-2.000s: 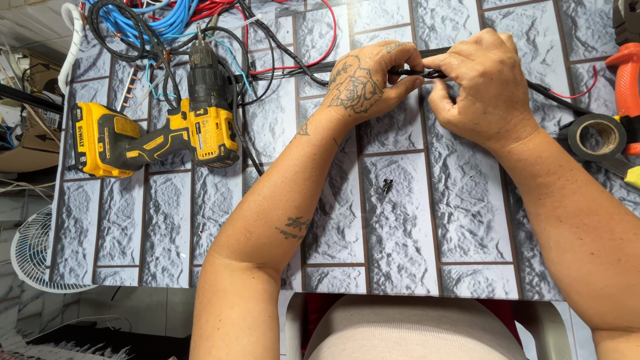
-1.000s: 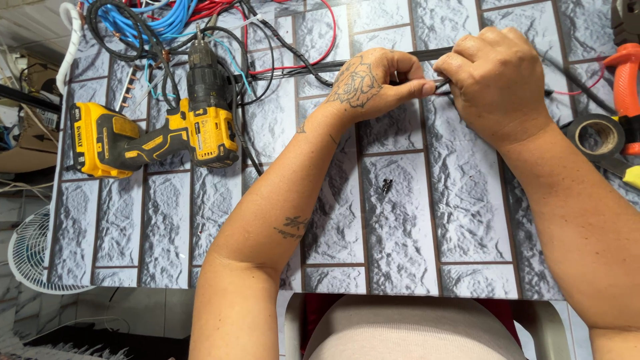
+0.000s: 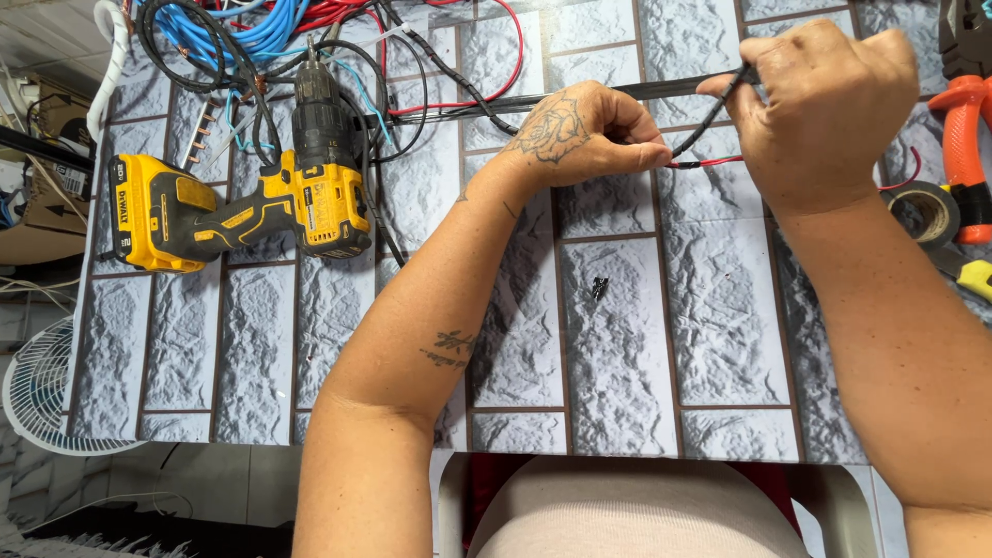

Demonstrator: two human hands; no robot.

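My left hand (image 3: pixel 593 136) pinches a black spiral-wrapped cable near the point where red and green wires (image 3: pixel 717 161) come out of it. To the right, my right hand (image 3: pixel 825 112) is closed on a black spiral wrap (image 3: pixel 713 116), which rises in a slant from my left fingertips to my right fingers. Behind both hands a flat black strip (image 3: pixel 666 87) runs across the brick-patterned table. The wrapped cable (image 3: pixel 457 77) goes on from my left hand up to the back left. My right palm is hidden.
A yellow DeWalt cordless drill (image 3: pixel 271 201) lies at left, before tangled blue wires (image 3: pixel 240 35) and red wires. At right are a roll of black tape (image 3: pixel 926 213) and pliers with orange handles (image 3: pixel 965 155). A small black scrap (image 3: pixel 600 287) lies near the middle. A white fan (image 3: pixel 46 387) stands below the left edge.
My right hand has moved right, away from my left hand. A slanting length of black wrap and the red and green wires now show between them.
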